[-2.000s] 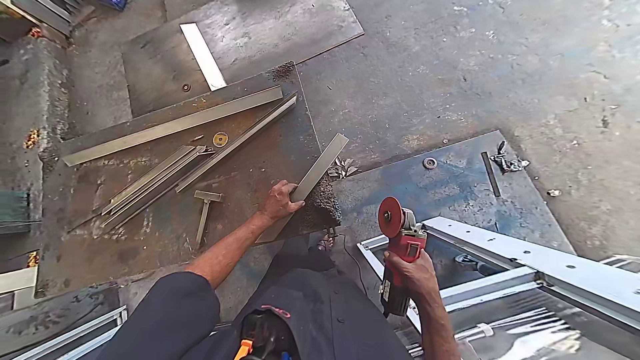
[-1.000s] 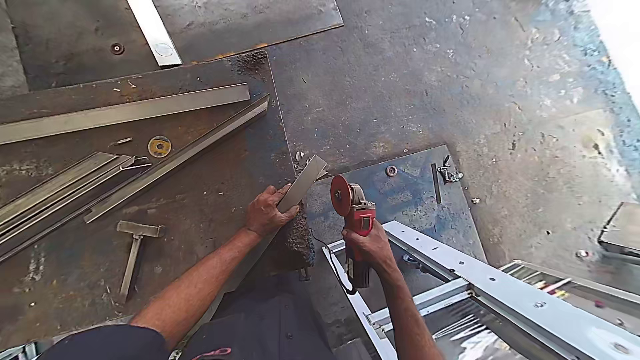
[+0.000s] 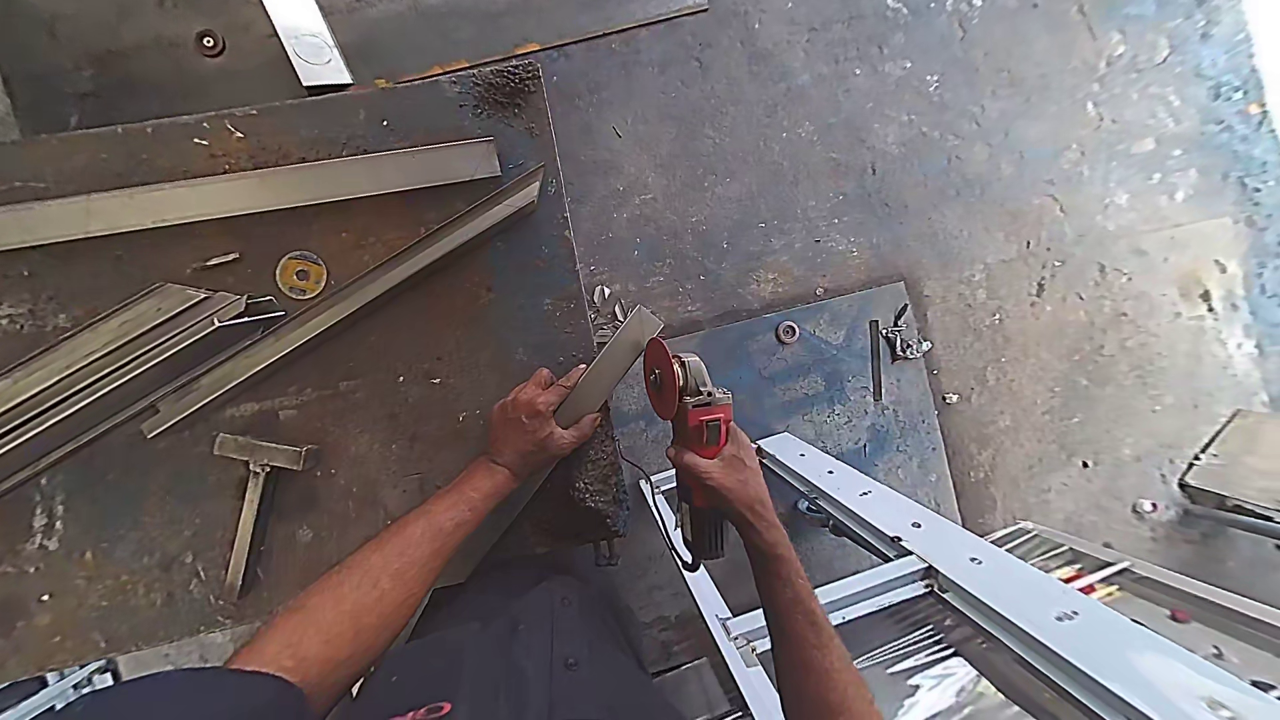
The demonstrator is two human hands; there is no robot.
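My left hand grips a metal bar whose far end juts past the right edge of the steel worktable. In my right hand is a red angle grinder, held upright by its body. Its reddish disc stands just right of the bar's end; whether they touch, I cannot tell. A cord hangs beside the grinder. Left of my left hand, a T-shaped metal piece lies on the worktable. A yellow-centred disc lies farther up, near the long metal angle pieces.
More metal profiles lie stacked at left. A white metal frame like a ladder stands close to my right forearm. Beyond the grinder, a steel plate on the floor bears a round metal piece and crumpled scrap.
The grinder's disc has come nearer the bar's end since two seconds ago. Both hands keep their holds. The view has shifted and come closer to the worktable.
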